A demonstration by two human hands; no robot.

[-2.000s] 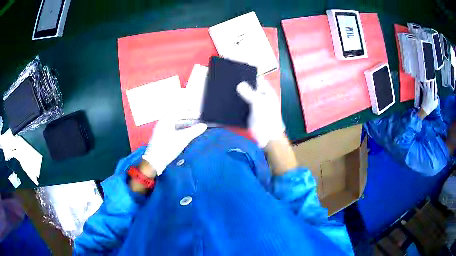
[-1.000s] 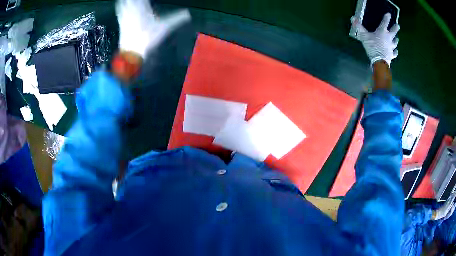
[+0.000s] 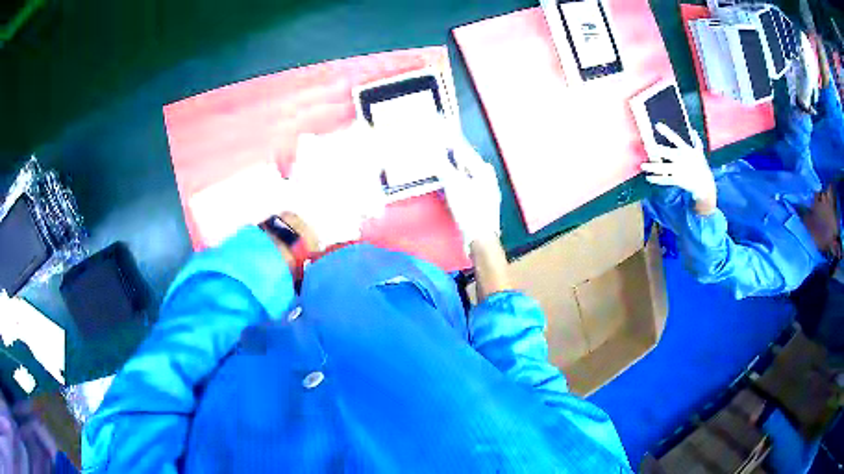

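A white retail box with a black-framed device (image 3: 407, 91) on top lies on the red mat (image 3: 222, 120) in front of me. Its screen is washed out by glare. My right hand (image 3: 476, 196), in a white glove, grips the box's right edge. My left hand (image 3: 335, 185), also white-gloved, is at the box's left side; its fingers blend into the glare, so its grip cannot be told. White sheets (image 3: 236, 193) lie on the mat at left, partly hidden by my left arm.
Dark cases (image 3: 106, 292) and a wrapped dark stack (image 3: 23, 245) are at left, near white scraps (image 3: 37, 333). A second red mat (image 3: 527, 120) holds two boxed devices; another person's gloved hand (image 3: 680, 167) touches one. An open carton (image 3: 601, 305) sits below the bench.
My hands have come back from their wide reach to the mat. A boxed device now lies between them. The view has turned, showing more of the right-hand mat and the other worker.
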